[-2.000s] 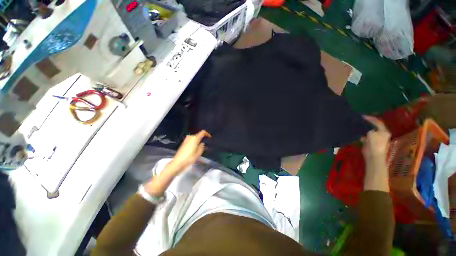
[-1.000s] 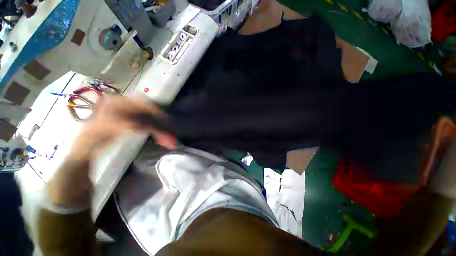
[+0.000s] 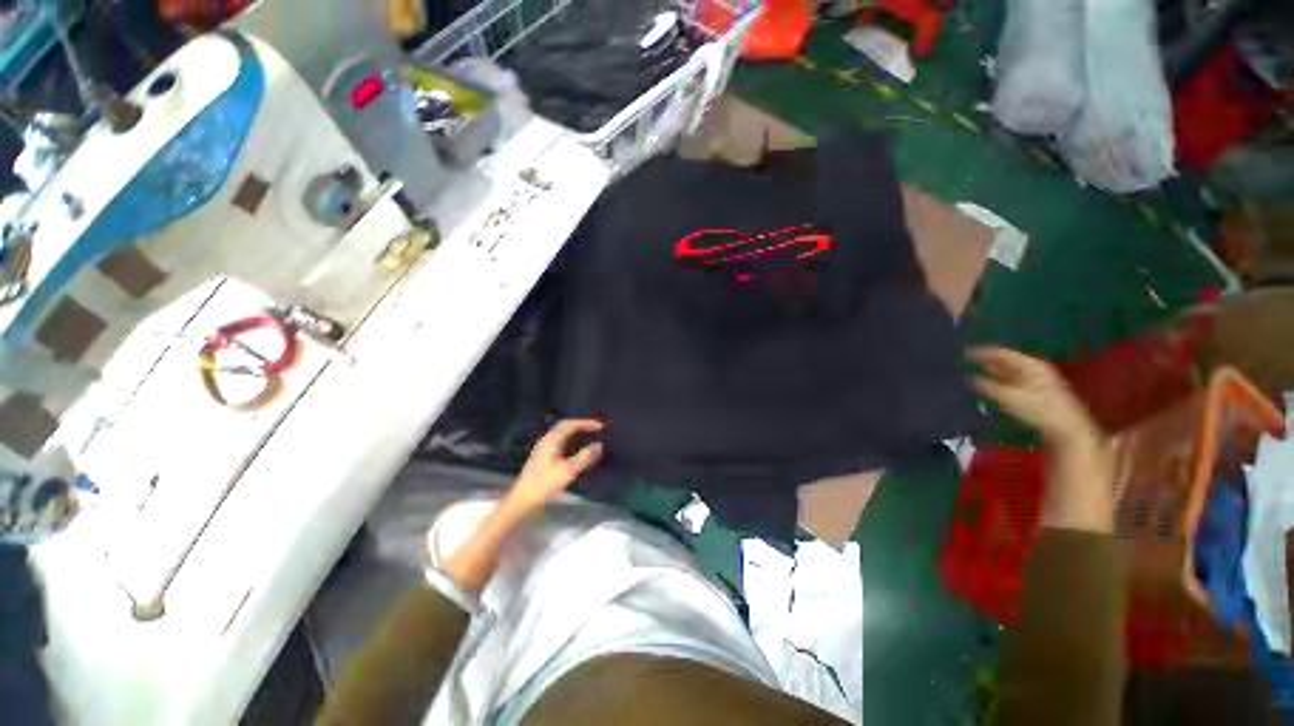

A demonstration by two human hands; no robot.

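Observation:
A large black garment (image 3: 752, 341) with a red mark lies spread out low beyond my lap, to the right of the sewing machine table. My left hand (image 3: 562, 462) is at its near left corner, fingers bent at the cloth edge; whether they pinch it cannot be told. My right hand (image 3: 1033, 389) is at its right edge with the fingers stretched towards the cloth; a grip on it cannot be made out.
The white machine table (image 3: 383, 426) runs along the left under the sewing machine head (image 3: 156, 213). Scissors (image 3: 249, 362) lie on it. A white basket (image 3: 667, 99) holds black cloth at the top. An orange crate (image 3: 1178, 496) and red basket (image 3: 993, 546) stand right. White cloth (image 3: 610, 596) covers my lap.
The garment was swung about, blurred one second ago, and now lies with a red mark showing. My left hand has come back from over the table, and my right hand from the right rim.

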